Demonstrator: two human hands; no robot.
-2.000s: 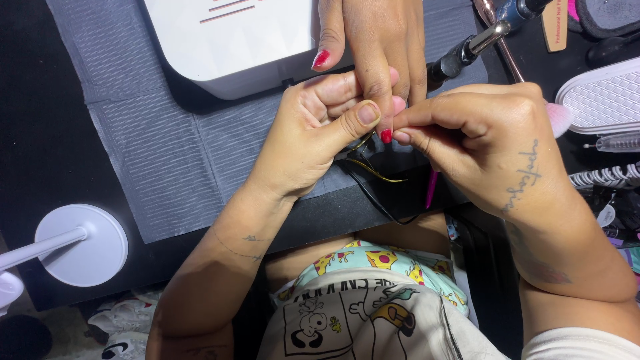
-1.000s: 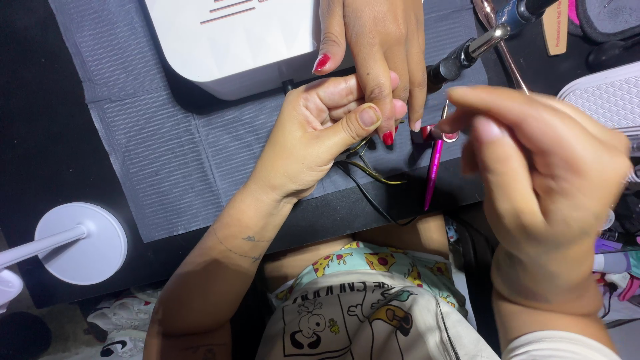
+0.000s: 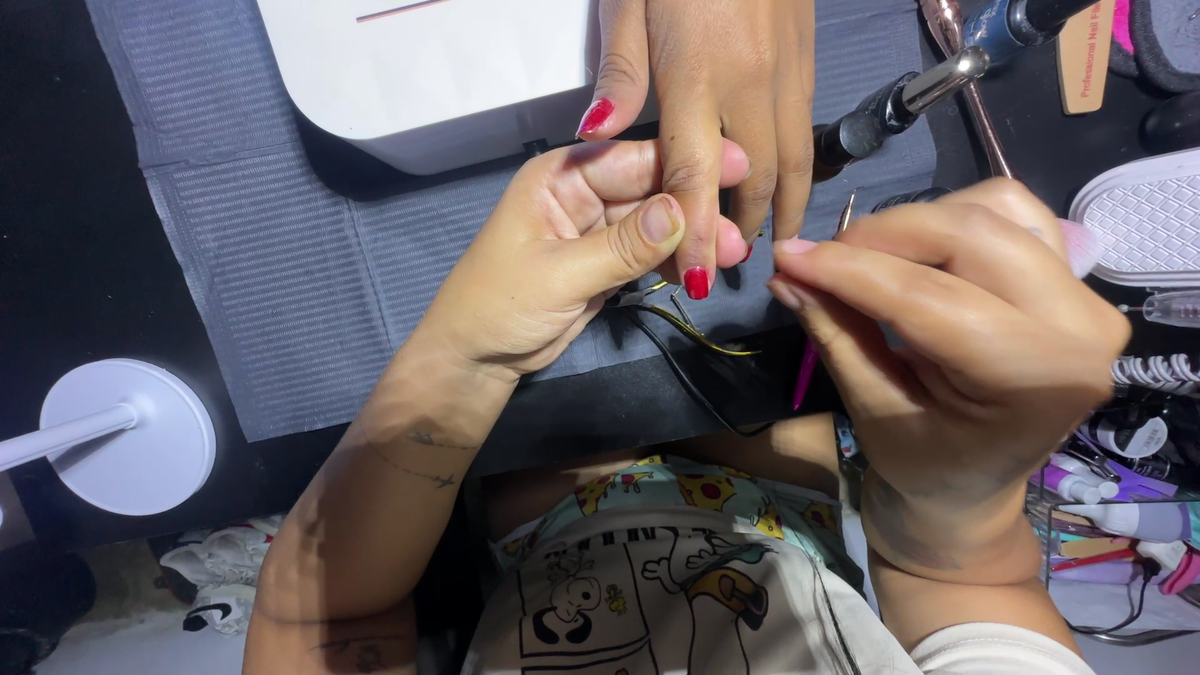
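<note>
My left hand grips a finger of another person's hand, its thumb on top near the red-painted fingertip. That person's thumb also has red polish. To the right, my right hand is raised with thumb and index finger pinched together; whether something small is between them cannot be told. A thin tool with a magenta handle and a metal tip lies partly hidden behind my right fingers. Metal nippers or scissors with gold-coloured edges lie below my left hand.
A white rounded device rests on the grey ribbed towel. A black and chrome jointed arm reaches in at upper right. A nail file, a white textured case and assorted supplies stand right. A white round lamp base is left.
My right hand was at the red fingertip, swung away down and right, and is now back up with its fingers pinched just right of the nails. My left hand keeps its hold.
</note>
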